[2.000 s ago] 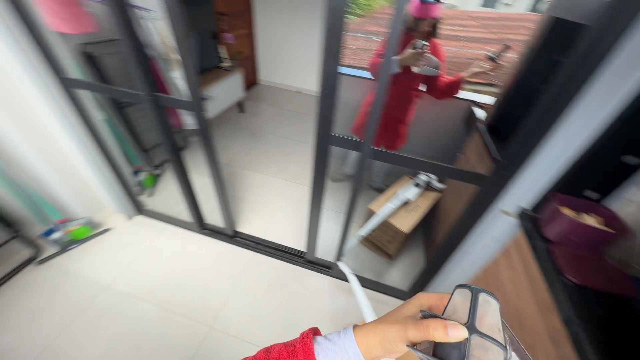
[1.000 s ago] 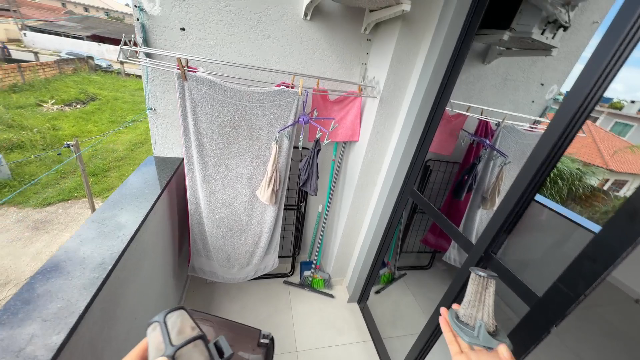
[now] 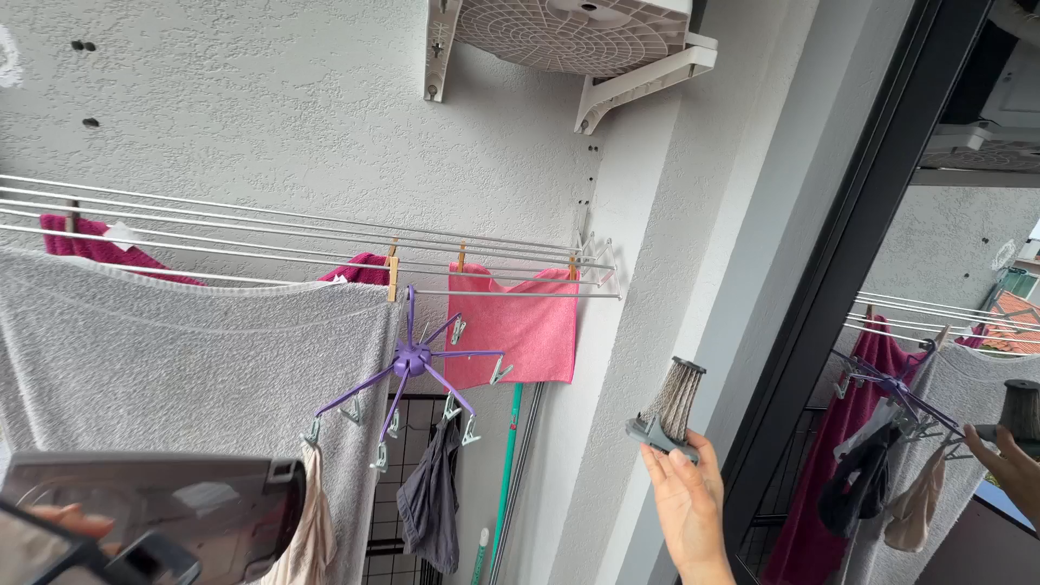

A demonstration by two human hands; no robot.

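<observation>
My right hand (image 3: 689,496) holds up a cone-shaped pleated vacuum filter (image 3: 678,402) by its grey plastic base, the narrow end upward, in front of the white wall corner. At the lower left a smoky translucent vacuum dust bin (image 3: 162,512) with dark and grey parts looms close to the camera. Fingers of my left hand (image 3: 77,524) show faintly through or behind its clear wall; the rest of that hand is hidden.
A wall-mounted drying rack (image 3: 504,288) bears a grey towel (image 3: 203,349), a pink cloth (image 3: 516,325) and a purple peg hanger (image 3: 412,357). Above is an air-conditioner unit (image 3: 569,36) on brackets. A dark-framed glass door (image 3: 845,244) stands at right, reflecting the laundry. A green pole (image 3: 509,439) leans below.
The view has tilted up to the wall and rack. My right hand with the filter is raised higher against the wall, and the dust bin at the left now appears larger and closer.
</observation>
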